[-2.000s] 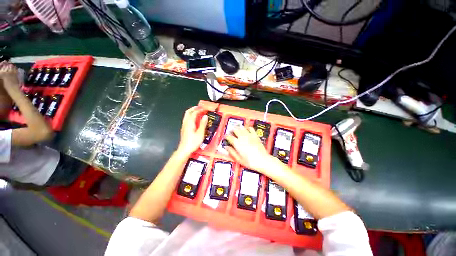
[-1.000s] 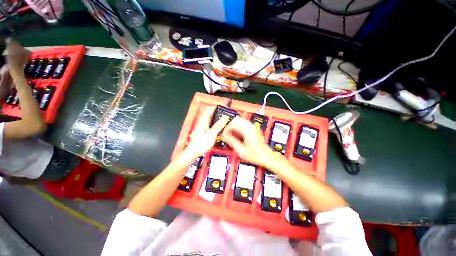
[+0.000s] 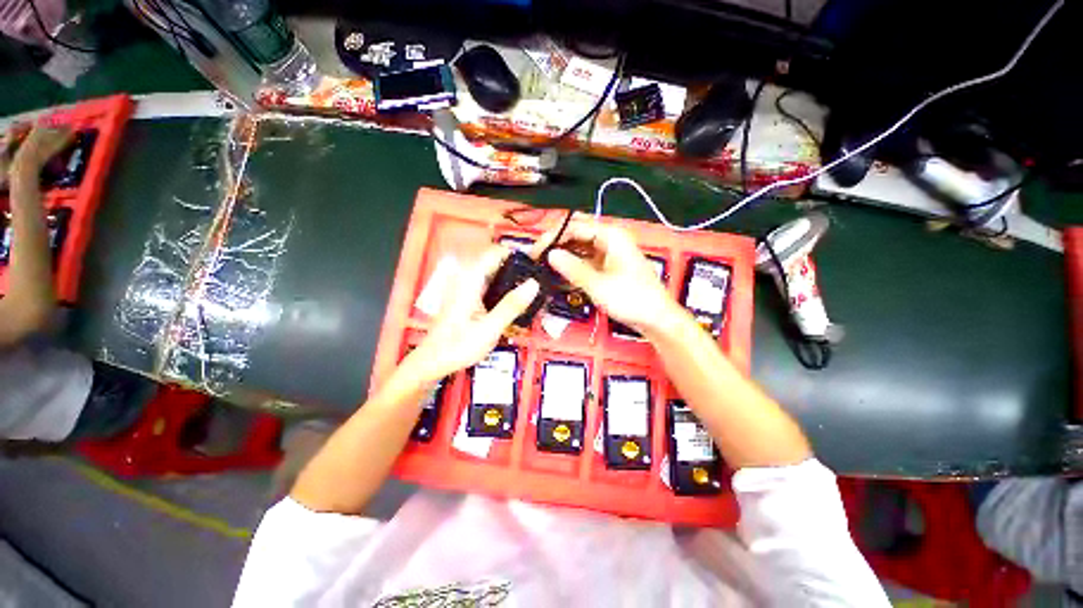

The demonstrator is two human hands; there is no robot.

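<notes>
A red-orange phone tray (image 3: 558, 480) lies in front of me, with several black mobile phones in its pockets. My left hand (image 3: 481, 311) holds a black mobile phone (image 3: 515, 285), tilted, over the tray's upper left part. My right hand (image 3: 608, 276) is at that phone's upper right, its fingertips pinched near the end of a thin black cable (image 3: 563, 226). Whether the plug is in the phone is hidden by the fingers. Another phone (image 3: 570, 303) lies just under my right hand. A white slip (image 3: 441, 285) lies in the upper left pocket.
A barcode scanner (image 3: 803, 279) lies right of the tray and another scanner (image 3: 487, 158) behind it. A white cable (image 3: 760, 194) loops in from the upper right. A ledge holds a mouse (image 3: 488, 77) and a small screen device (image 3: 415, 86). Another person's arm (image 3: 32, 226) is at left.
My left hand has lifted the phone and turned it, and the upper left pocket now shows a slip. My right hand has moved to the black cable. The view has shifted.
</notes>
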